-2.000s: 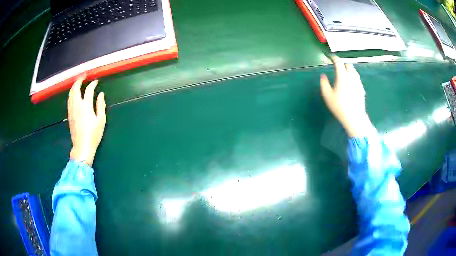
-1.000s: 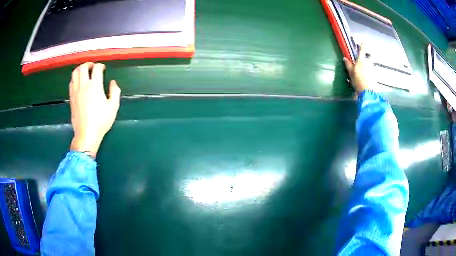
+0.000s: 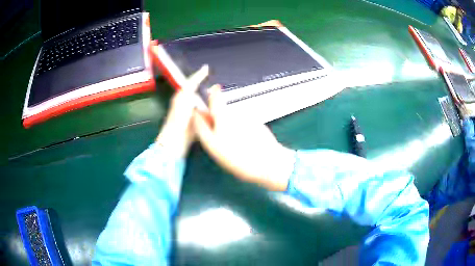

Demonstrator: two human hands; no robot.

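Note:
A laptop, underside up (image 3: 245,57), lies on a white foam sheet (image 3: 291,101) with a red edge under it, beside the opened laptop (image 3: 78,62). My left hand (image 3: 183,111) is at its near left corner, fingers raised over the edge. My right hand (image 3: 239,140) crosses close against my left hand at the same corner. Both hands are blurred and overlap, so whether either grips the laptop or its tray cannot be told.
A black electric screwdriver (image 3: 357,136) lies on the green bench right of my hands. A blue screw box (image 3: 35,236) stands at the lower left. More laptops on red trays (image 3: 429,47) lie at the far right, near another person's blue sleeve (image 3: 463,156).
The underside-up laptop has moved left, up against the opened laptop. My right hand has come left with it, and my left hand has moved right to its corner. The screwdriver now shows.

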